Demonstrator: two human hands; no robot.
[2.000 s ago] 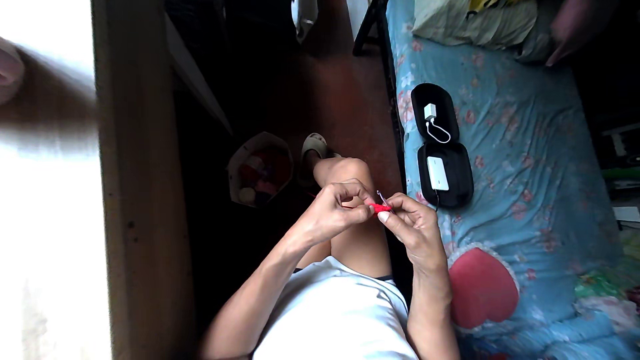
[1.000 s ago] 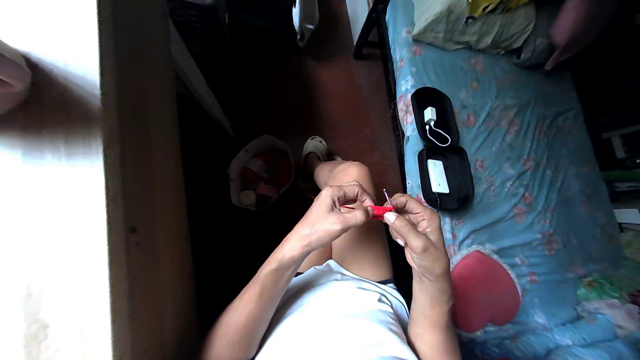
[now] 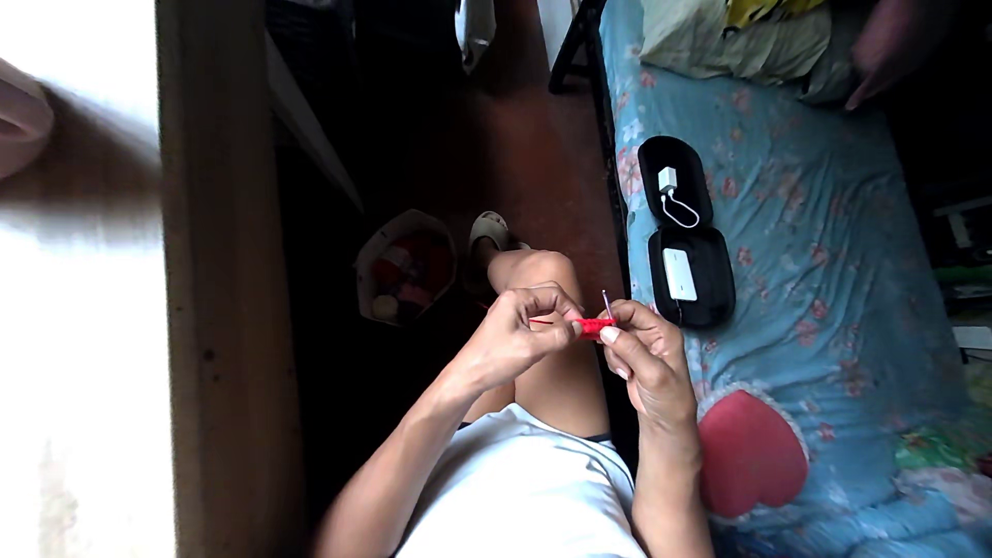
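Observation:
A small piece of red crochet work (image 3: 591, 328) is stretched between my two hands above my thigh. My left hand (image 3: 527, 333) pinches its left end between thumb and fingertips, and a strand of red yarn (image 3: 541, 321) passes by those fingers. At the other end, my right hand (image 3: 647, 349) grips the piece together with a thin crochet hook (image 3: 607, 302), whose tip points up and away from me. Most of the hook's handle is hidden by the right fingers.
A basket (image 3: 363, 287) with balls of yarn stands on the floor (image 3: 542, 155). To the right, the bed (image 3: 806, 194) holds an open black case (image 3: 717, 310) with a white device and charger, and a red heart cushion (image 3: 752, 453). A wooden table edge (image 3: 225, 310) is at left.
The crochet hook stands more upright than two seconds ago. More of the red piece shows between my fingertips. Both hands keep their grip, nearly in the same place.

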